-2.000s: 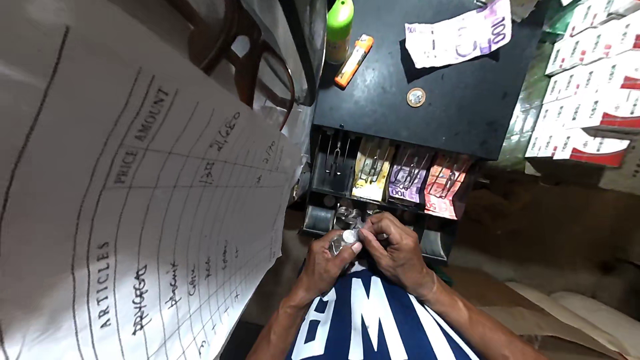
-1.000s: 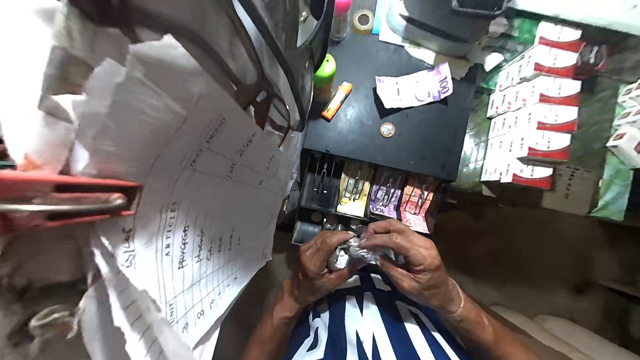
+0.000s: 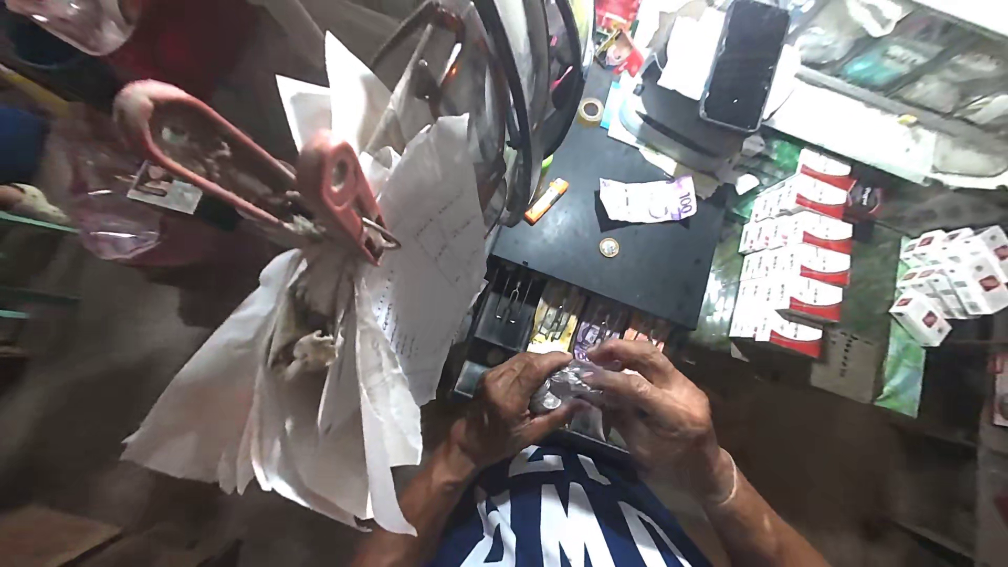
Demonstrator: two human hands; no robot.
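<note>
Between my hands, over the front of an open cash drawer (image 3: 472,366), is a small clear plastic bag (image 3: 568,382) with what look like coins inside. My left hand (image 3: 516,402) grips its left side. The fingers of my right hand (image 3: 657,394) pinch its upper right part. Behind them, banknotes (image 3: 554,319) lie under wire clips in the drawer's compartments; the leftmost compartment shows only its clip. On the black top of the cash box (image 3: 654,276) lie a two-tone coin (image 3: 609,247), a purple banknote (image 3: 647,199) and an orange lighter (image 3: 546,201).
Clipped papers (image 3: 425,260) hang at the left from a red plastic clip (image 3: 339,177), near the drawer. Stacked red-and-white boxes (image 3: 815,252) stand at the right, with smaller white boxes (image 3: 953,276) beyond. A smartphone (image 3: 744,67) and a roll of tape (image 3: 590,110) are at the back.
The view has swung, bringing the red clip and the phone into full sight. Both hands remain together at the drawer; the clear bag shows between them, where a round silvery piece showed two seconds ago.
</note>
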